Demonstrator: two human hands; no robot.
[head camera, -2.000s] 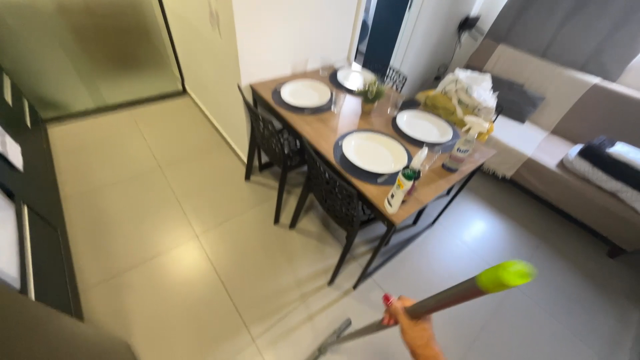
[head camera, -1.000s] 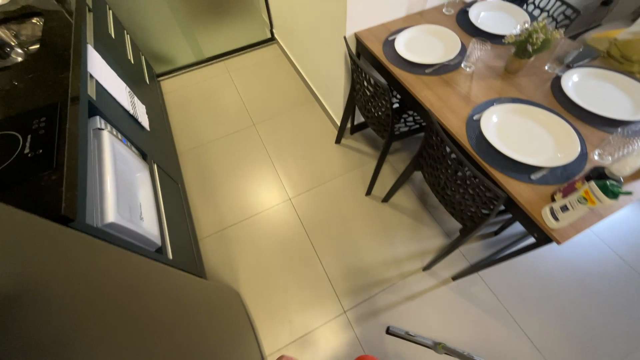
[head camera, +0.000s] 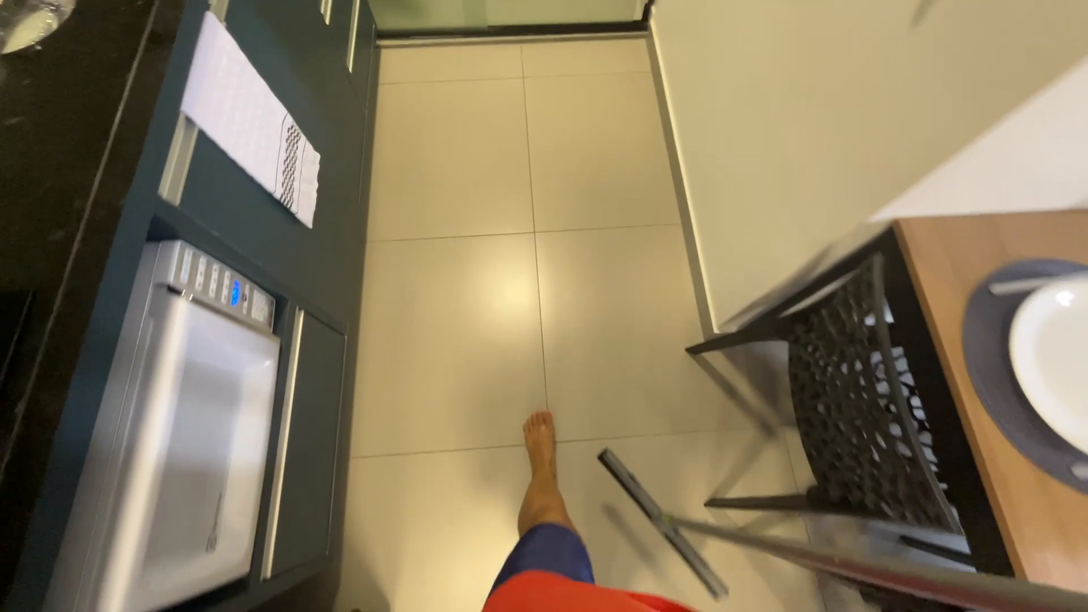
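Observation:
Neither of my hands shows in the head view now. A floor squeegee with a flat grey head lies low over the tiles, just right of my bare foot. Its long pole slants from the head to the lower right and leaves the frame there, so whatever holds it is hidden. The bottom edge shows my red top and one leg in dark blue shorts.
Dark cabinets with a white microwave and a hanging towel line the left. At right stand a black openwork chair and a wooden table with a plate on a dark placemat. A wall and a glass panel bound the tiled floor.
The view has swung left and down, toward the cabinets and floor. The hand seen on the squeegee pole two seconds ago is out of view. A bare foot has come into sight.

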